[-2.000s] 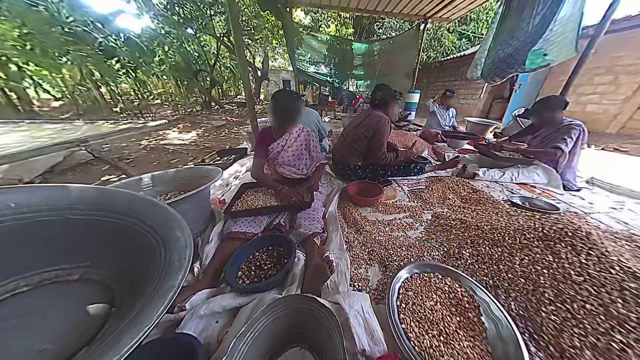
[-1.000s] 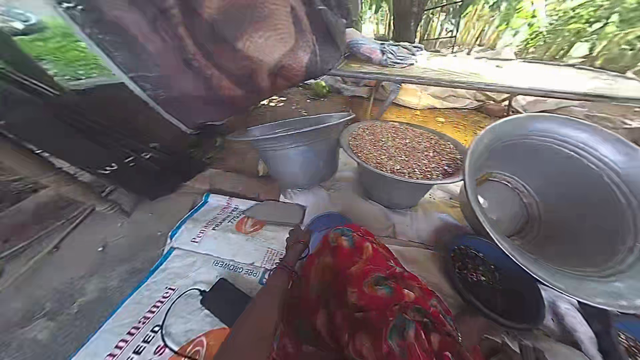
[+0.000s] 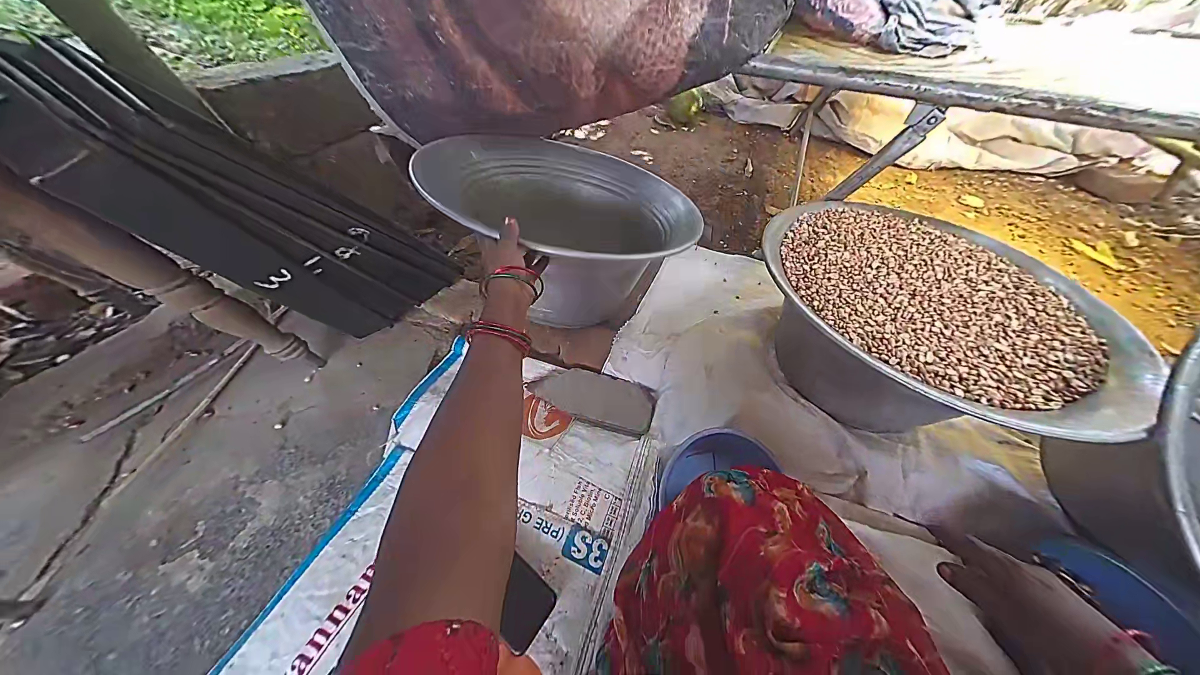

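My left hand (image 3: 511,255), with red and green bangles at the wrist, grips the near rim of a wide metal basin (image 3: 562,202); a finger lies over the edge. The basin is tilted toward me and its visible inside holds no nuts. My right hand (image 3: 1017,586), blurred at the lower right, is beside a blue basin (image 3: 1125,595) with its fingers apart, and nothing shows in it. Between the hands are a blue plastic tub (image 3: 712,455), partly hidden by red patterned cloth (image 3: 759,572), and a metal basin heaped with brown nuts or seeds (image 3: 937,309).
A grey slab (image 3: 592,401) and a dark phone-like object (image 3: 527,605) lie on a printed white sack (image 3: 572,469). Dark corrugated sheets (image 3: 234,206) and a wooden pole (image 3: 141,262) lean at left. A metal-framed table (image 3: 937,89) stands behind; another basin (image 3: 1186,450) is at right.
My left hand has moved from near the grey slab to the rim of the metal basin, which now tilts toward me. The view has swung far from the seated people seen earliest.
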